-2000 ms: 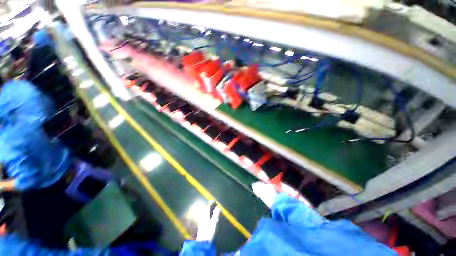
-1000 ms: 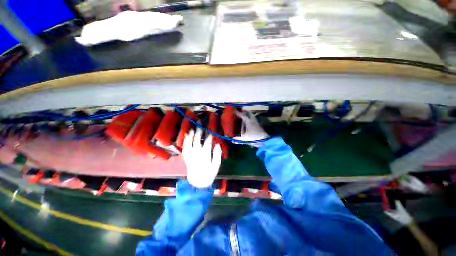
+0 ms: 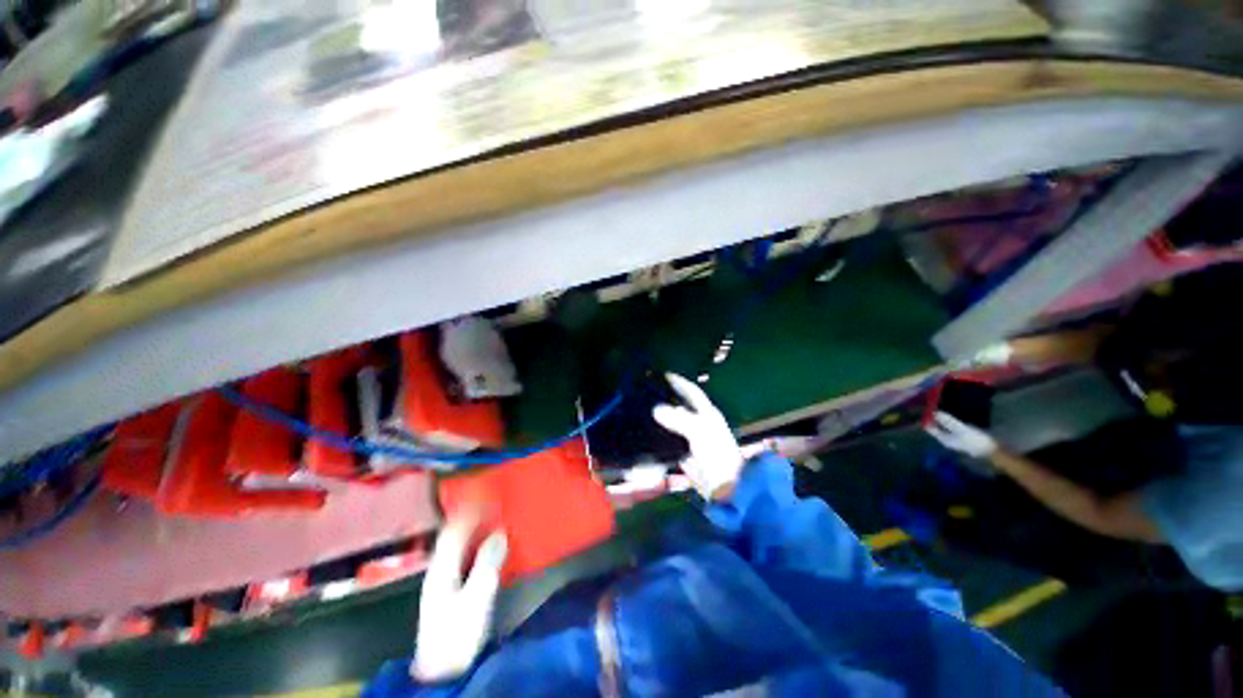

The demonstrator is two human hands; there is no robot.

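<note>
My left hand (image 3: 459,596), in a white glove, rests against an orange-red tray (image 3: 539,505) at the front of the shelf, its fingers on the near left part. My right hand (image 3: 705,439), also gloved, holds a flat black box (image 3: 631,426) by its right side, just right of the tray. Several orange-red trays (image 3: 269,434) stand tilted in a row on the shelf to the left. A pale box (image 3: 477,357) leans at the right end of that row. Whether a unit lies under the orange-red tray is hidden.
A wood-edged bench (image 3: 573,142) overhangs the shelf. A blue cable (image 3: 409,451) loops before the trays. The green shelf (image 3: 818,353) continues right to a grey post (image 3: 1077,259). Another person's gloved hands hold a dark unit (image 3: 965,402) at right.
The view has shifted right. My hands have moved from the standing row to the shelf's front, with a black box now in my right hand and an orange-red tray at my left.
</note>
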